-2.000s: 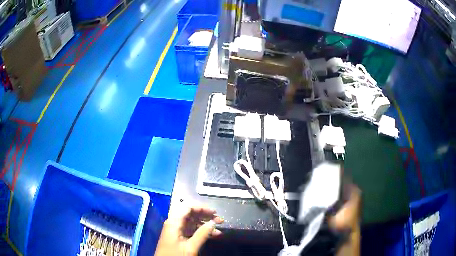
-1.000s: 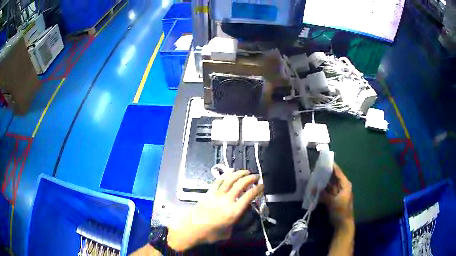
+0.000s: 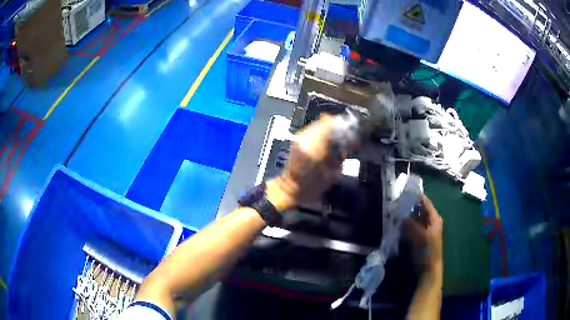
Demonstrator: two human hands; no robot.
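Observation:
My left hand [image 3: 309,156] is blurred and reaches over the black slotted fixture [image 3: 359,215], hiding much of it. A blurred whitish shape shows at its fingertips; I cannot tell whether it is gripped. Part of a white adapter [image 3: 350,167] shows on the fixture just right of the hand. My right hand [image 3: 426,225] is right of the fixture, over the green mat, and holds white power adapters [image 3: 407,192], their number unclear. Their bundled cord [image 3: 370,275] hangs down in front of the bench edge.
A tangled pile of white adapters [image 3: 440,140] lies at the back right of the green mat [image 3: 465,231]. A dark grille [image 3: 319,107] stands behind the fixture, near a metal column [image 3: 306,50]. Blue bins [image 3: 112,219] stand left; another [image 3: 519,287] is at lower right.
My left hand has moved forward from the cords to the adapter blocks on the fixture. My right hand still holds its adapters beside the fixture. The view has shifted and tilted.

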